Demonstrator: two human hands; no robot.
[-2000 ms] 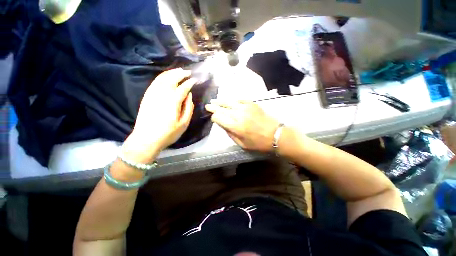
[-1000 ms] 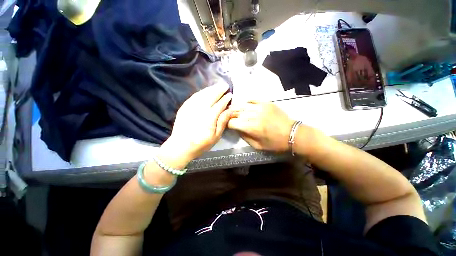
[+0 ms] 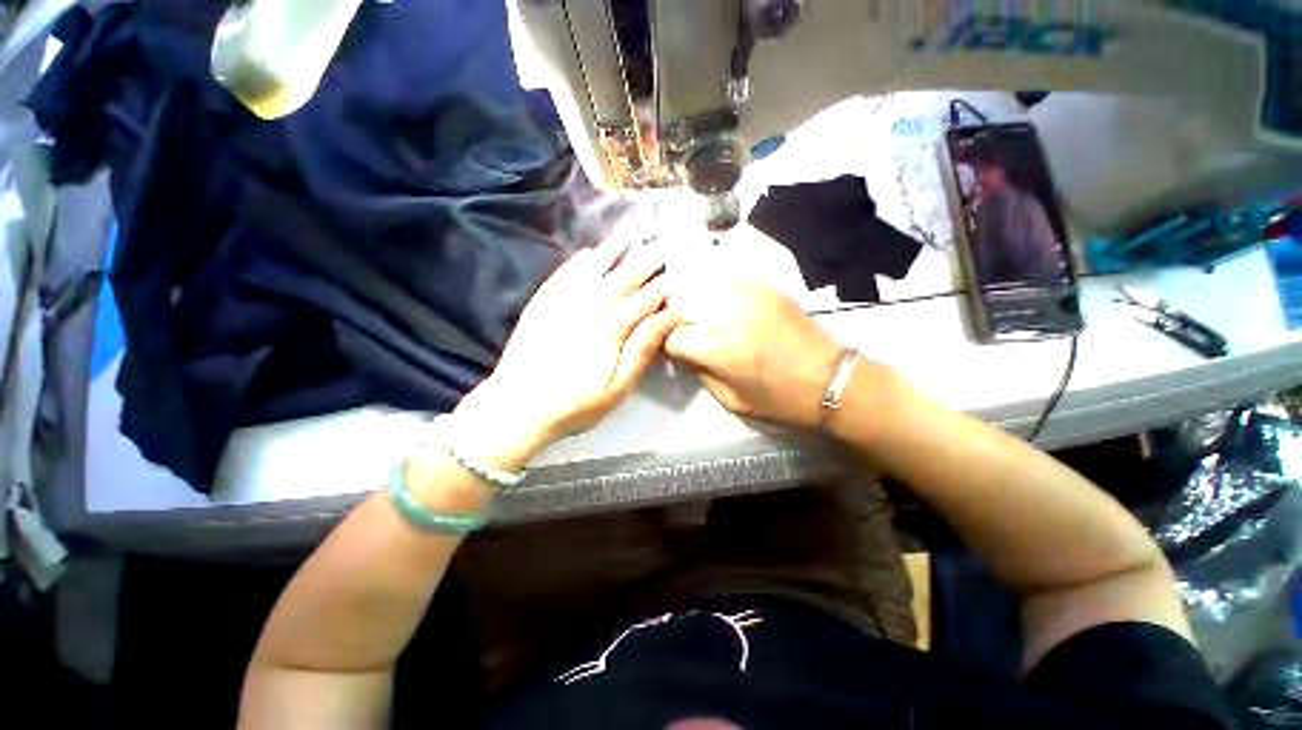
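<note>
The dark navy garment (image 3: 357, 214) lies heaped left of the needle, its shiny part running to the presser foot and needle area (image 3: 657, 178). My left hand (image 3: 578, 342) lies on the garment's right edge, fingers pointing toward the needle. My right hand (image 3: 750, 350) is just to its right, fingers bent in, the fingertips of both hands close together below the needle. Glare washes out the fingertips, and the cloth edge between them is mostly hidden. I cannot tell how firmly either hand holds it.
The white machine head (image 3: 885, 50) spans the top. Small black cut pieces (image 3: 835, 235) lie right of the needle, then a smartphone (image 3: 1014, 228) with a cable and a slim dark tool (image 3: 1178, 325). A pale lamp (image 3: 279, 57) is upper left. A shiny plastic bag (image 3: 1228, 499) is lower right.
My hands came together near the needle; the left hand moved right and the dark cloth between them is now mostly covered. The view has shifted, showing more of the machine head.
</note>
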